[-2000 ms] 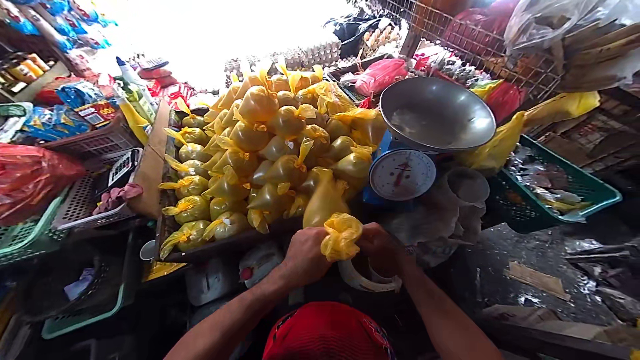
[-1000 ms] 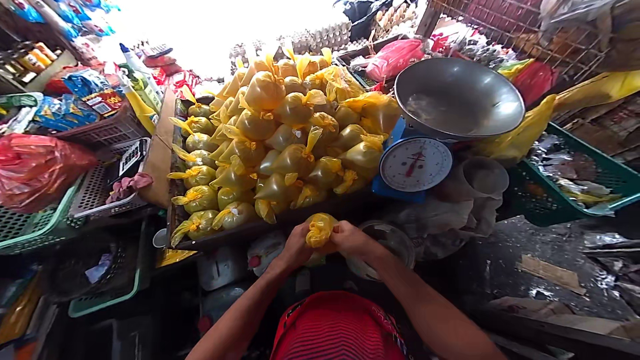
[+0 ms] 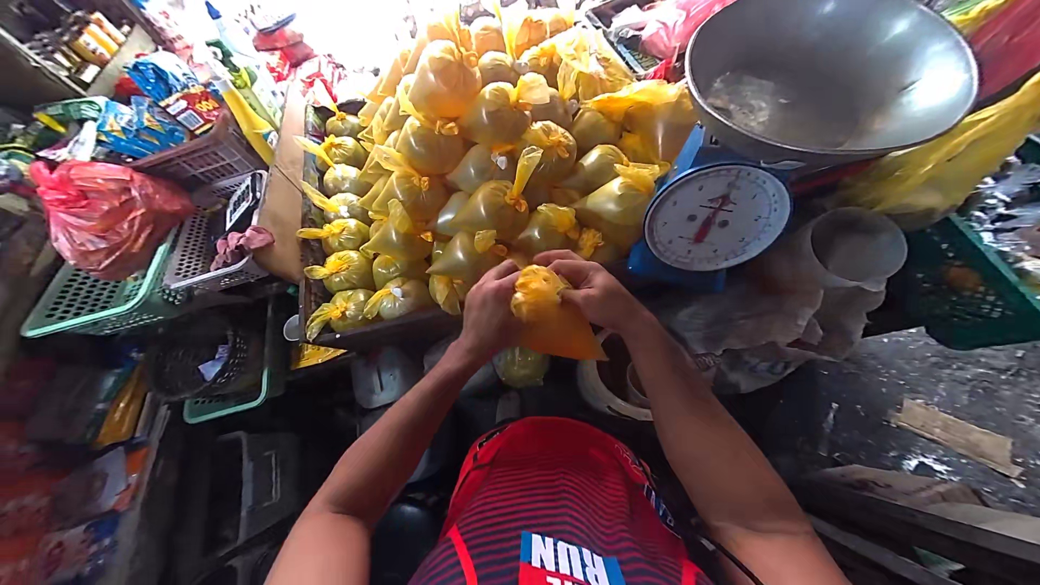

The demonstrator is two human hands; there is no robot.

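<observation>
Both my left hand (image 3: 492,313) and my right hand (image 3: 600,294) pinch the gathered top of a yellow plastic bag (image 3: 554,321), in front of the tray's near edge. A rounded, filled part (image 3: 521,366) shows below my fingers; whether it belongs to the same bag is hard to tell. Beyond my hands, many knotted yellow bags with filling (image 3: 491,207) lie piled on a tray (image 3: 382,331). Right of the pile stands a blue dial scale (image 3: 717,216) with a wide metal pan (image 3: 829,73) on top.
A white bucket (image 3: 605,390) stands below my right wrist. A plastic container (image 3: 859,244) sits right of the scale, with a green crate (image 3: 967,284) beyond it. On the left are a red plastic bag (image 3: 110,215), a grey basket (image 3: 203,240) and a green basket (image 3: 97,309).
Two seconds ago a larger length of the held yellow bag stood up above my hands; now its top is bunched between my fingers. The view has moved closer to the pile.
</observation>
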